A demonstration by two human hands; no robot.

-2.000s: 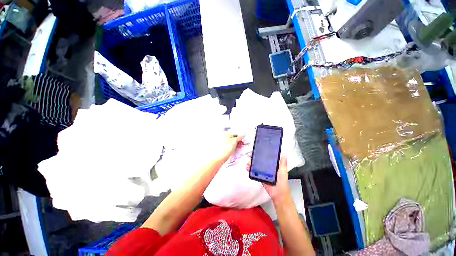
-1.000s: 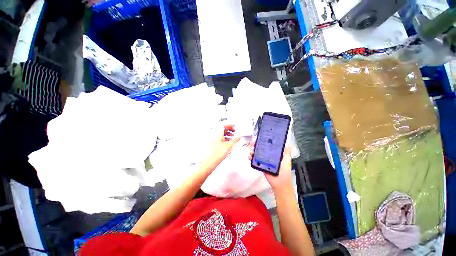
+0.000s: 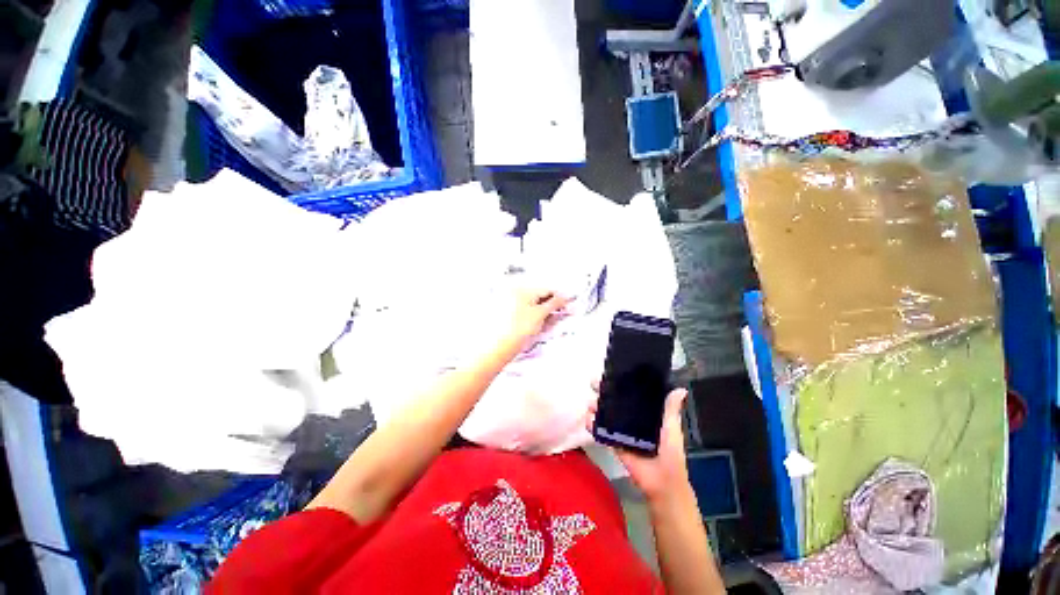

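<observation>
A large heap of white garment pieces (image 3: 221, 314) lies across my lap, strongly overexposed. My left hand (image 3: 537, 316) rests on the middle of the heap, fingertips at a fold with faint purplish marks; whether it pinches the cloth is hard to tell. My right hand (image 3: 654, 459) holds a black smartphone (image 3: 635, 381) upright from below, over the right part of the heap. The phone screen is dark, with pale bars at top and bottom.
A blue crate (image 3: 413, 105) with black cloth and a floral piece (image 3: 337, 128) stands ahead left. A white bench (image 3: 525, 81) is ahead. At right, a blue-edged table bears a sewing machine (image 3: 866, 47), plastic-covered brown (image 3: 872, 256) and green sheets (image 3: 907, 442), and a crumpled cloth (image 3: 895, 523).
The phone screen has gone from lit to dark. The phone and my right hand have moved down a little. My left hand stays on the white heap, its fingers slightly shifted.
</observation>
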